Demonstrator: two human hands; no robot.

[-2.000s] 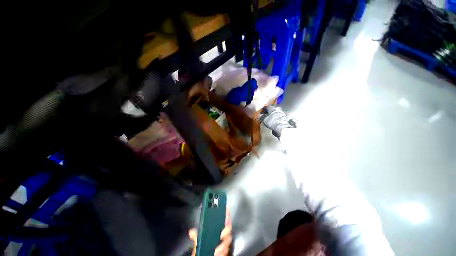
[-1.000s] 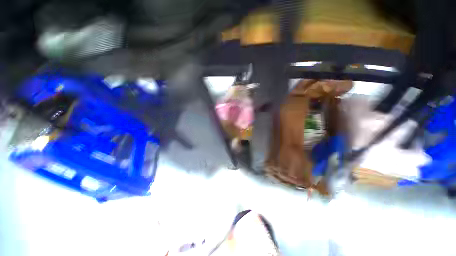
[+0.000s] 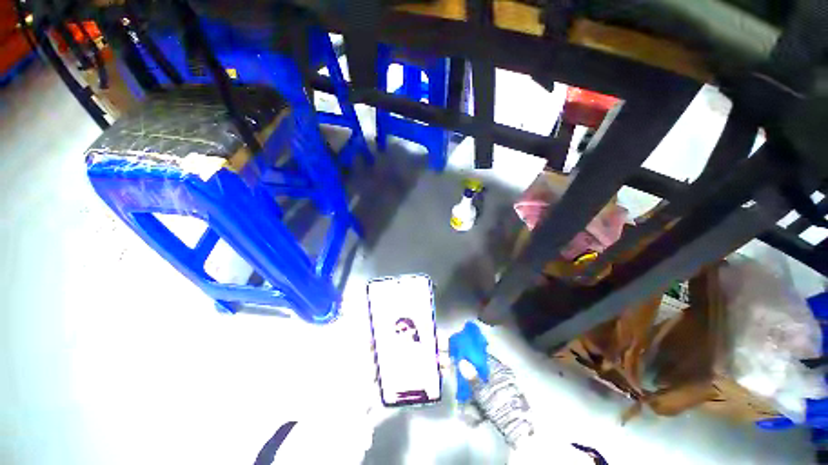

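A smartphone [image 3: 404, 341] with a lit white screen is held upright at lower centre. My left hand [image 3: 444, 360] is mostly washed out by glare; only faint fingertips show at the phone's right edge. My right hand [image 3: 501, 400], in a grey-white striped knit glove, is just right of the phone. It is shut on a crumpled blue rag [image 3: 469, 350], perhaps a spare glove. Most of the rag shows above the fingers.
A blue stool [image 3: 263, 232] with a film-wrapped dark top stands left. A black rack frame [image 3: 604, 182] crosses the right. A small white bottle [image 3: 464, 213] stands on the floor behind. A torn brown carton [image 3: 672, 359], clear-white plastic [image 3: 767, 331] and pink cloth [image 3: 595, 232] lie under the rack.
The view has swung left to the stool. The phone now shows its lit screen instead of its green back. My gloved right hand has come back from the carton with the blue rag.
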